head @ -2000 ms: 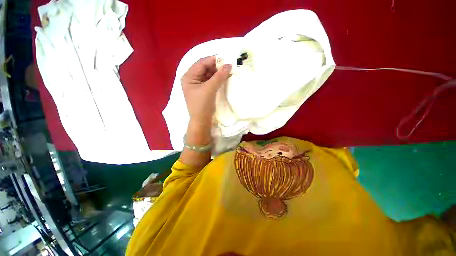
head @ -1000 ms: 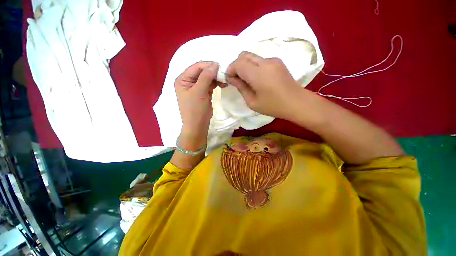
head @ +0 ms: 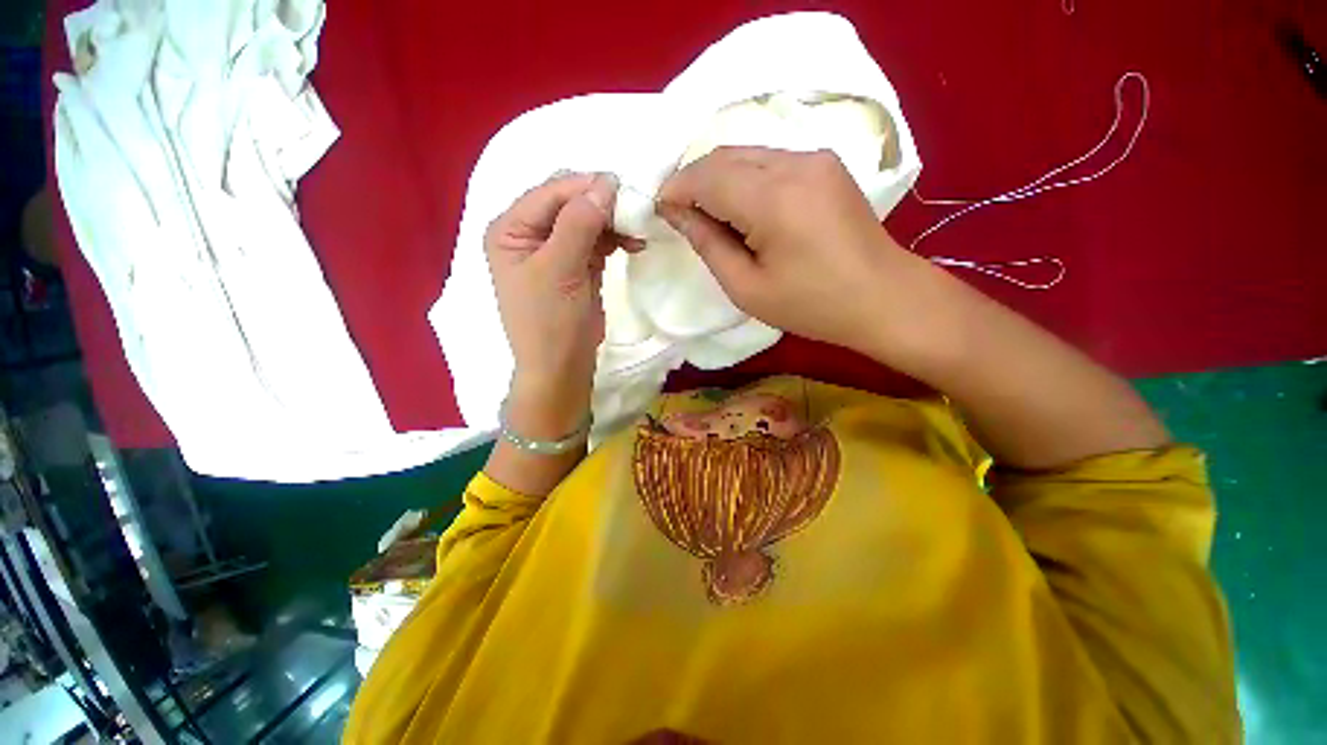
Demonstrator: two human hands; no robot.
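A white garment [head: 568, 138] lies bunched on the red-covered table in front of me. My left hand [head: 550, 262] pinches a small folded piece of its edge between thumb and fingers. My right hand [head: 771, 240] is at the right side of that piece, its thumb and fingertips pinched together. A needle is too small to make out in the fingertips. A pale thread [head: 1070, 178] lies in loops on the red cloth right of the garment. The dark label is hidden by my right hand.
A long white folded pile [head: 218, 277] lies at the left on the red table cloth [head: 386, 175]. A dark small tool [head: 1300, 56] lies at the upper right edge. Metal equipment stands at the lower left. A box with white items [head: 386, 582] is below the table's near edge.
My right hand has come in from the right to the piece pinched by my left hand. The thread, earlier stretched to the right, now lies in loops. The view has shifted slightly.
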